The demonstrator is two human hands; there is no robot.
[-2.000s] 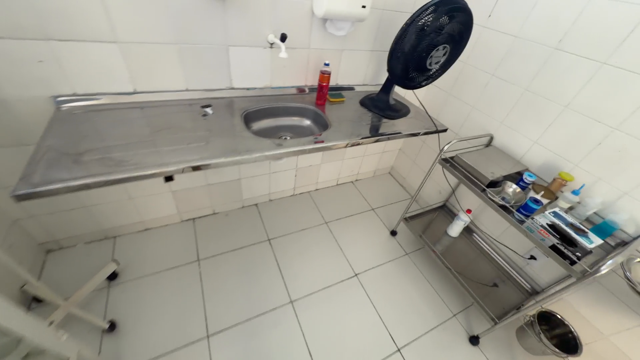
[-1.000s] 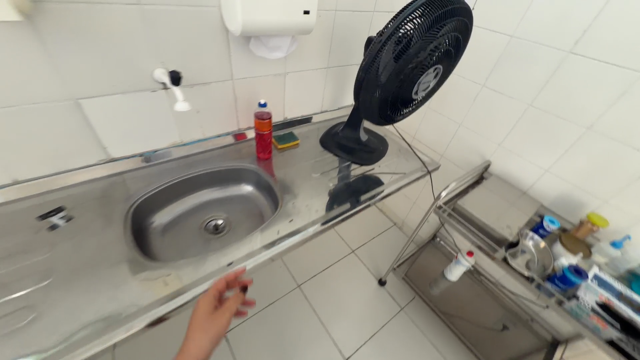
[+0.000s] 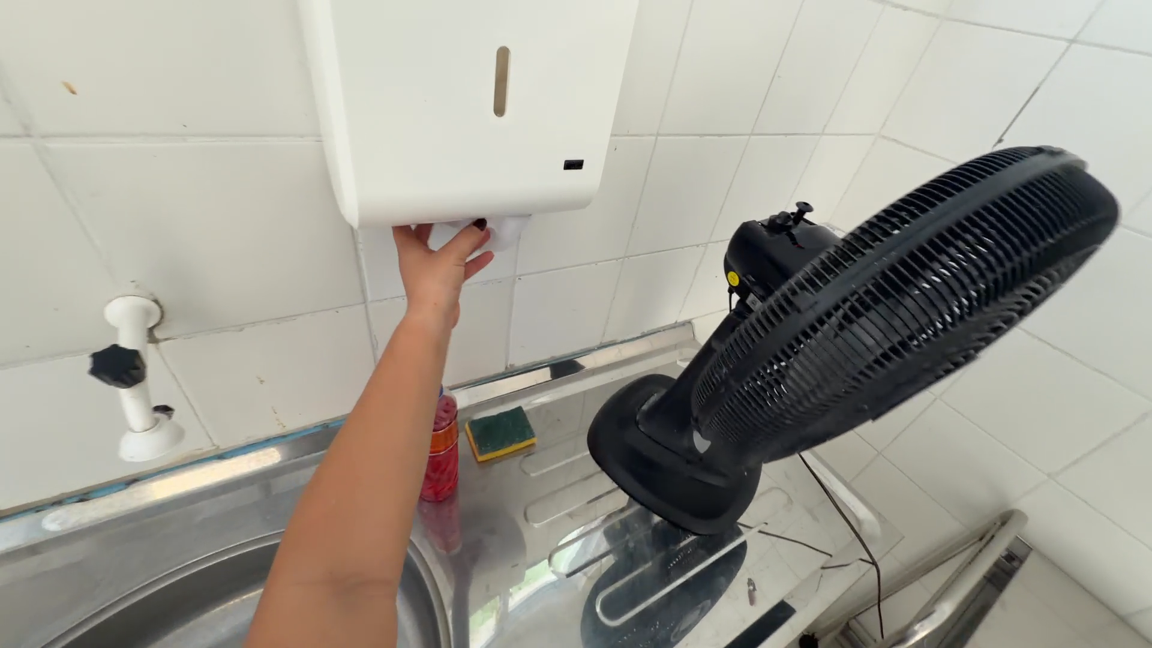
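My left hand [image 3: 441, 261] is raised beneath a white wall-mounted paper towel dispenser [image 3: 468, 117], its fingers pinching the white paper [image 3: 508, 232] that hangs from the slot. Part of the grip is hidden by the fingers and the dispenser's lower edge. The left forearm crosses in front of a bottle of red liquid [image 3: 441, 459] on the steel counter. A green and yellow sponge [image 3: 500, 434] lies just right of the bottle. My right hand is out of view.
A black fan [image 3: 864, 315] stands on the counter at the right, its cord [image 3: 850, 517] trailing over the edge. The steel sink basin [image 3: 216, 603] is at the lower left, below a white wall tap [image 3: 135, 378]. A metal cart rail [image 3: 963, 576] shows at the lower right.
My left hand has moved up from in front of the sink to the dispenser and taken hold of its paper. The view has moved much closer to the wall.
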